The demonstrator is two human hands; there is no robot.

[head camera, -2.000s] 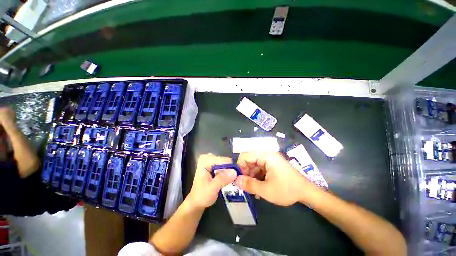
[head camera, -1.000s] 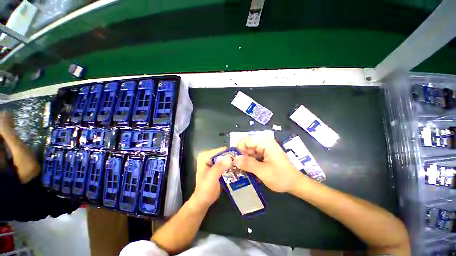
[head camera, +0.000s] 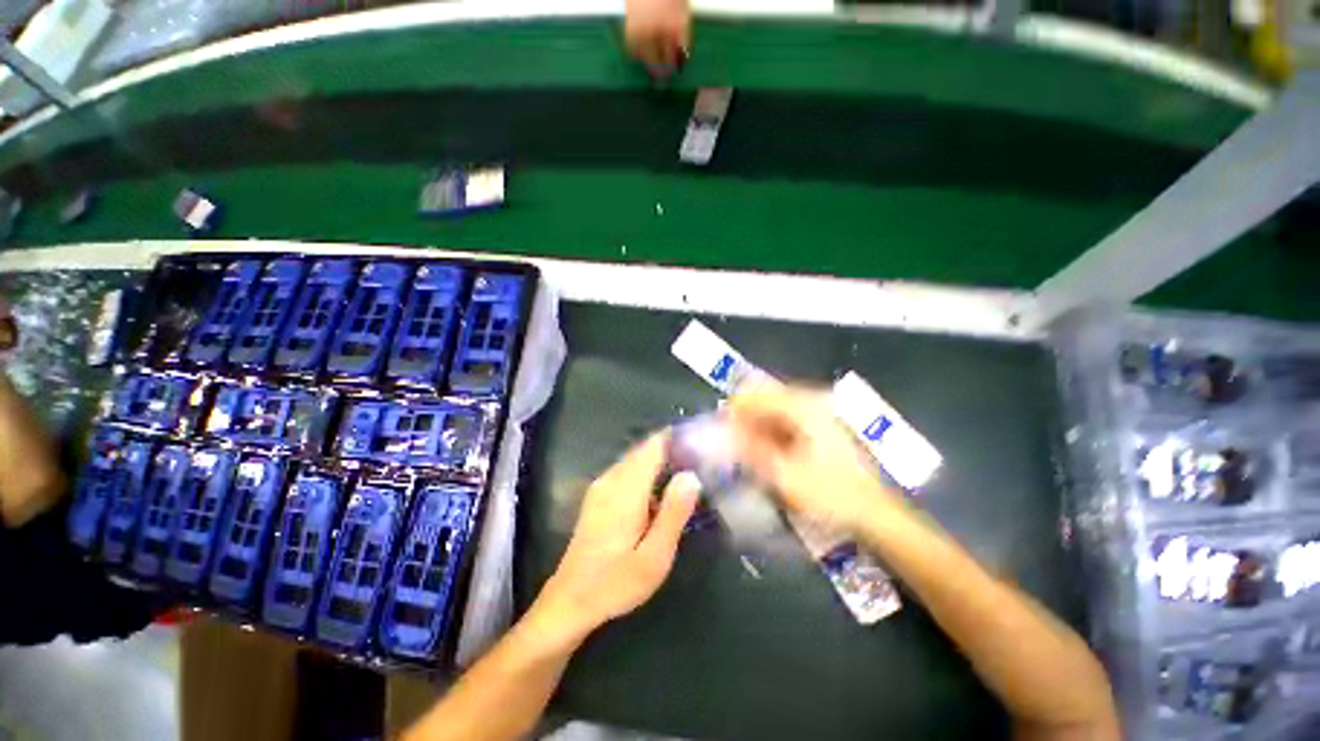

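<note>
My left hand [head camera: 623,536] is over the mat, thumb and fingers apart around a blurred pale and bluish piece [head camera: 705,440]. My right hand [head camera: 811,456] is blurred at the piece's right side. I cannot tell which hand grips it. A pale board [head camera: 707,350] lies above my right hand, partly covered by it. Another board [head camera: 900,446] lies to the right, and one [head camera: 864,585] lies below my right wrist, partly hidden. A blurred pale slab [head camera: 747,510] shows between my hands. Blue phone housings [head camera: 361,557] fill most pockets of the black tray.
The black housing tray [head camera: 446,659] stands at left, the clear tray of small parts [head camera: 1103,434] at right. Phones [head camera: 705,126] [head camera: 465,190] lie on the green belt [head camera: 869,188]. Another person's hand [head camera: 659,32] reaches over the belt. A neighbour's arm [head camera: 26,449] is at far left.
The blue-rimmed phone has left my hands; a similar-looking phone now lies on the belt above the tray. Another person's hand has appeared over the belt. My right hand has moved slightly right, over the boards.
</note>
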